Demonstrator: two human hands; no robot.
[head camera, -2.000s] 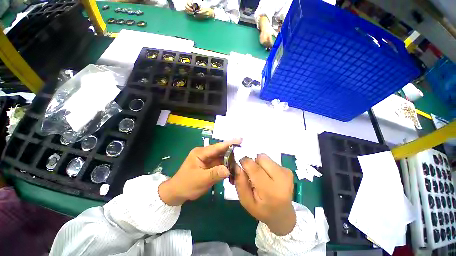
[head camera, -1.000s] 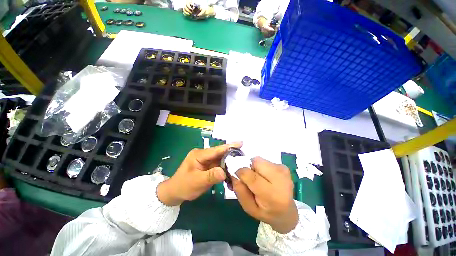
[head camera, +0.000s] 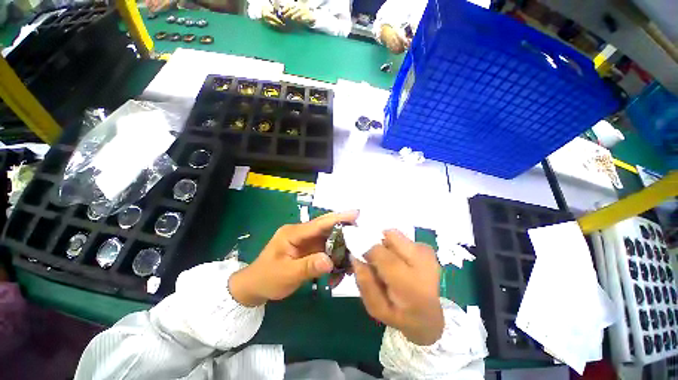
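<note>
My left hand (head camera: 286, 260) holds a watch head (head camera: 337, 247) by its rim between thumb and fingers, above the green mat. The watch head is tilted nearly edge-on, with a metallic rim and a dark look. My right hand (head camera: 401, 286) is close on its right side and pinches a small white cloth or tissue (head camera: 363, 239) beside the watch head. The cloth blends with the white paper behind it, so its outline is hard to tell. The right fingertips are partly hidden.
A black tray (head camera: 256, 155) with gold-looking watch parts stands beyond my hands. Left is a black tray (head camera: 197, 236) of clear round pieces under a plastic bag (head camera: 82, 178). A blue crate (head camera: 498, 96) stands beyond white papers. Right are another black tray (head camera: 487, 260) and a white tray (head camera: 621, 297).
The watch head was edge-on, then turned with the white cloth over its face; now it is tilted edge-on again and the cloth is at its right side. The right hand has shifted slightly.
</note>
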